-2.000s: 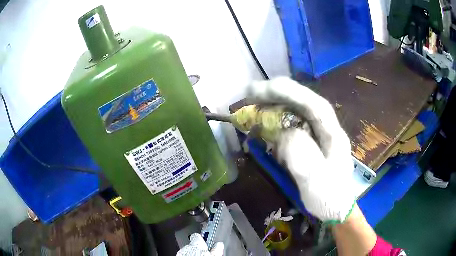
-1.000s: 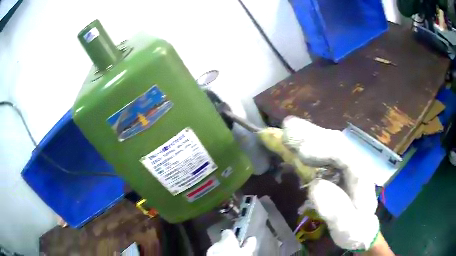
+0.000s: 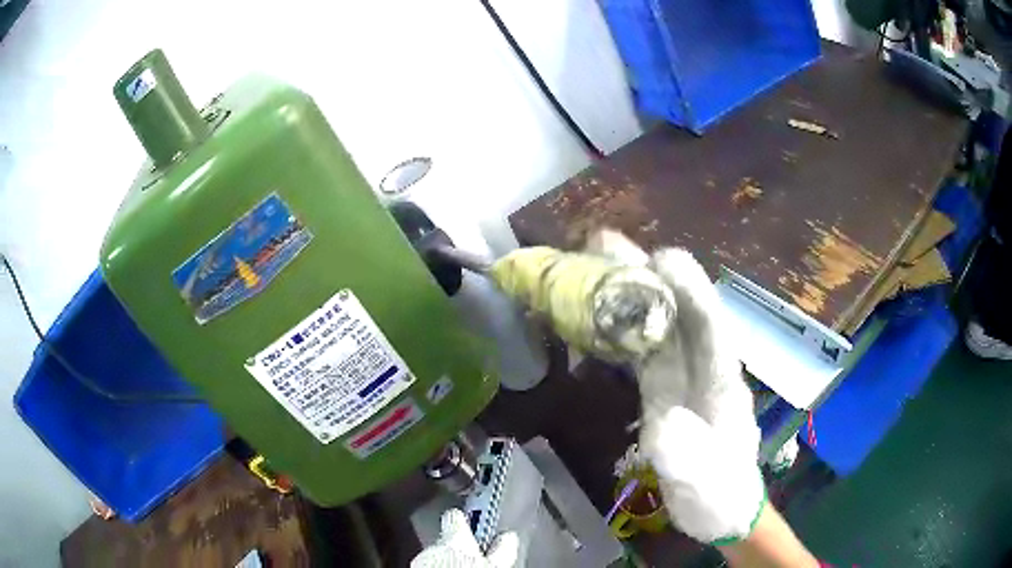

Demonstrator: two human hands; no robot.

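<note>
The green tapping machine head (image 3: 277, 300) stands left of centre. Its chuck (image 3: 449, 464) is above a metal workpiece (image 3: 496, 488) with a holed flange; whether the tap is in a hole I cannot tell. My left hand (image 3: 464, 544), in a white glove and cut off by the bottom edge, holds the workpiece on the grey machine table (image 3: 577, 521). My right hand (image 3: 705, 411), also white-gloved, is at the cloth-wrapped feed handle (image 3: 566, 294), its fingers behind and beside the wrapped grip, the thumb side apart from it.
A yellow cup (image 3: 640, 513) with a purple stick is right of the machine table. Another metal panel (image 3: 782, 333) lies on the worn bench (image 3: 888, 155) at right. Blue crates stand behind the bench (image 3: 732, 56) and at left (image 3: 122, 411). A person's shoe (image 3: 988, 342) shows at far right.
The feed handle went down and then partly back up with my right hand, whose grip looks looser now. My left hand stays at the workpiece. The camera view has shifted.
</note>
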